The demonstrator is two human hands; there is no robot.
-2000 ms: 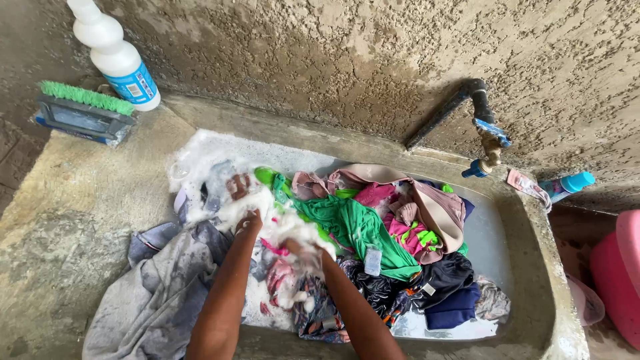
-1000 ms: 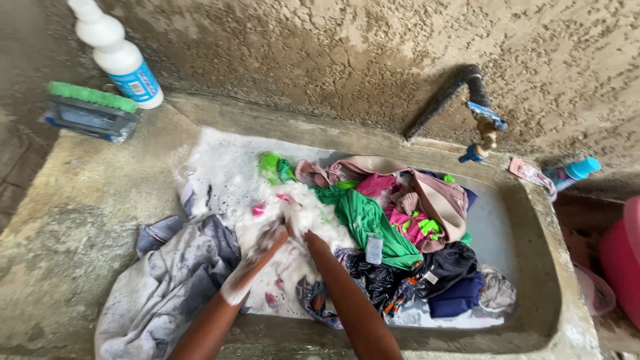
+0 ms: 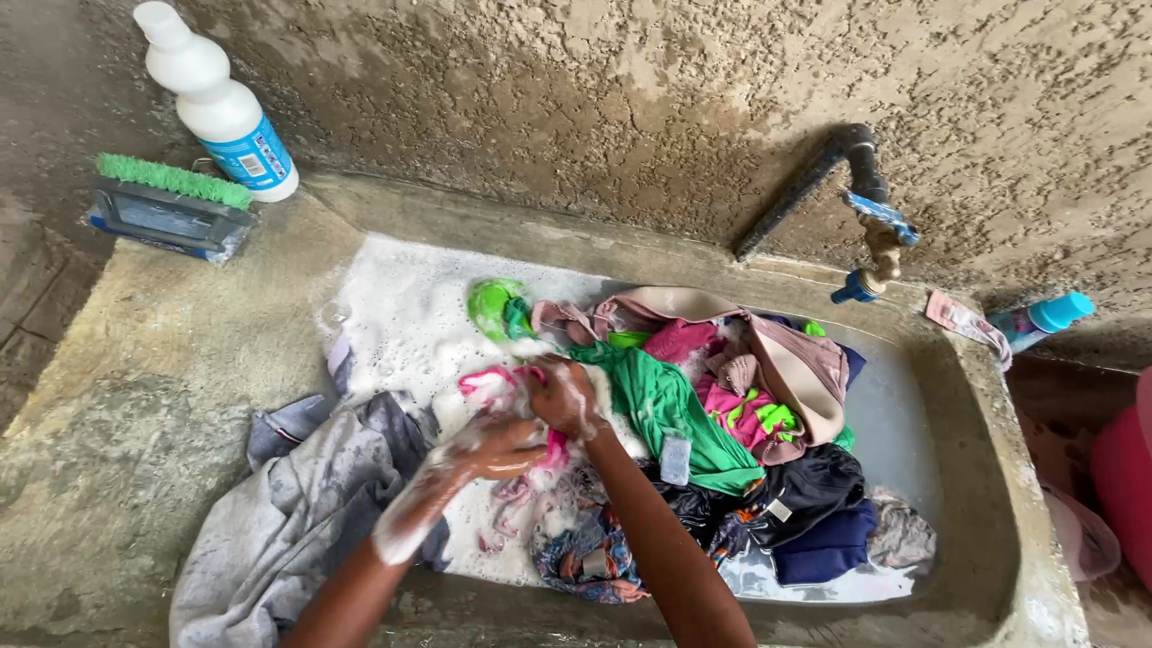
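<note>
Both hands are over the foam in a concrete wash basin. My left hand has foam on it and lies against a bright pink cloth, its fingers partly spread. My right hand grips the same soapy pink cloth, fingers curled. Right of the hands lie a green cloth with a blue-grey soap bar on it, a beige-pink garment and a black garment. A wet grey garment hangs over the basin's left edge.
A white bottle and a green-bristled brush stand on the left ledge. A tap with a blue handle juts from the rough wall. A turquoise-capped bottle is at the right corner, with a pink container beyond.
The hands, close together in the foam a second ago, are now slightly apart, with more of the pink cloth showing between them. Foam that covered part of the pink cloth has shifted.
</note>
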